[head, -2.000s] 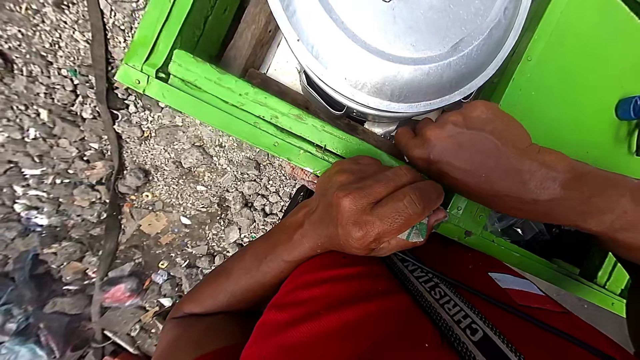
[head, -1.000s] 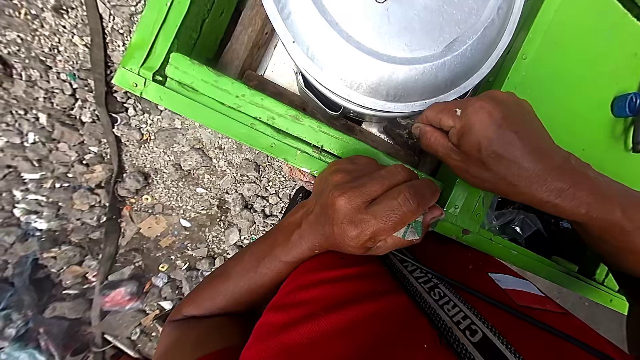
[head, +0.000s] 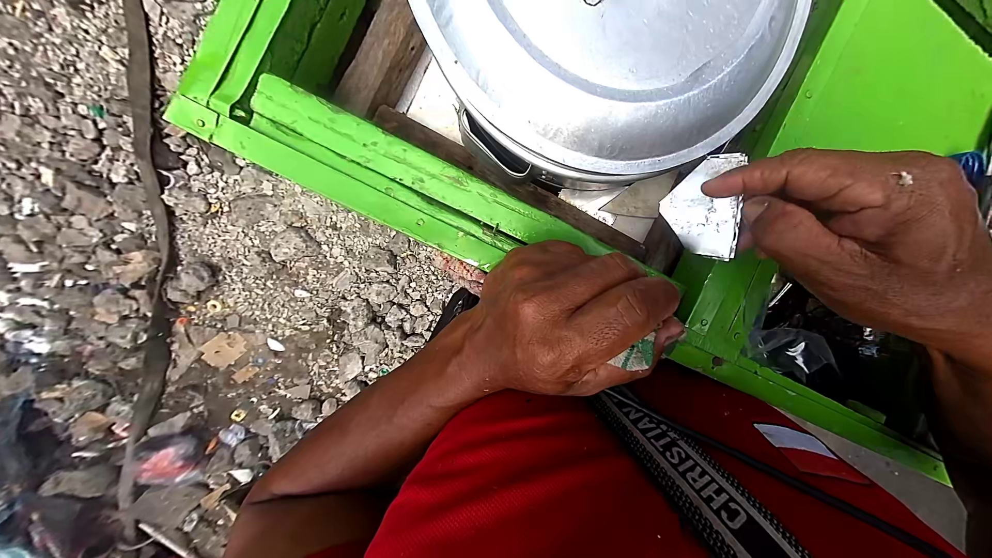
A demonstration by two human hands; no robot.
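Observation:
My right hand (head: 860, 232) pinches a small flat silvery piece (head: 704, 205), perhaps folded foil or sheet metal, between thumb and fingers. The piece is just below the rim of a large round metal pot lid (head: 635, 70). The lid sits on a metal pot with a side handle (head: 492, 147), inside a green-painted frame (head: 372, 170). Curled at the near edge of that frame, my left hand (head: 573, 318) grips a cloth (head: 637, 355), pale with green lines, which is mostly hidden in the fist.
Inside the frame beside the pot lie wooden strips (head: 465, 155). Clear plastic (head: 794, 353) shows in a dark compartment below my right hand. At left, a dark strap (head: 155, 232) lies on stony ground (head: 294, 248) with litter. A blue object (head: 969, 167) is at the right edge.
My right hand has drawn back from beneath the pot's rim to the right, and the silvery piece now shows in its fingers. My left hand has stayed at the frame's edge.

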